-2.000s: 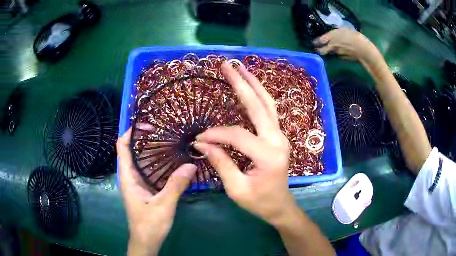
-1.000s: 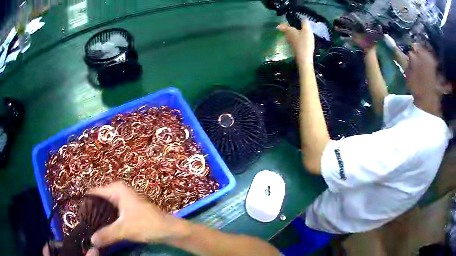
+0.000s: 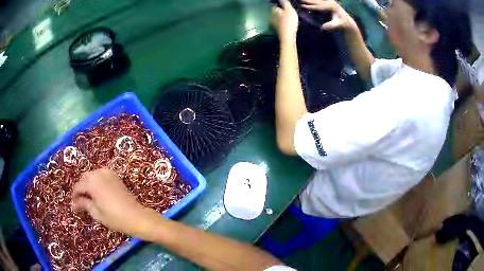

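The blue tray (image 3: pixel 169 197) is heaped with shiny copper-coloured trim rings (image 3: pixel 101 143). My right hand (image 3: pixel 103 201) is bare and blurred. It reaches over the middle of the heap with its fingertips down at the rings. The frame does not show whether it holds one. My left hand is not in view. A black grille (image 3: pixel 201 129) with a shiny ring at its centre lies on the bench just right of the tray's back corner.
A rounded white plastic piece (image 3: pixel 245 190) lies right of the tray. More black grilles (image 3: pixel 241 95) overlap farther right. A part-built fan (image 3: pixel 95 50) is on the green bench behind the tray. A person in a white shirt works at the right. Brown cartons (image 3: pixel 387 225) are at lower right.
The view has swung right. The dark grille held at lower left has gone out of view with my left hand. My right hand has moved from it to the rings.
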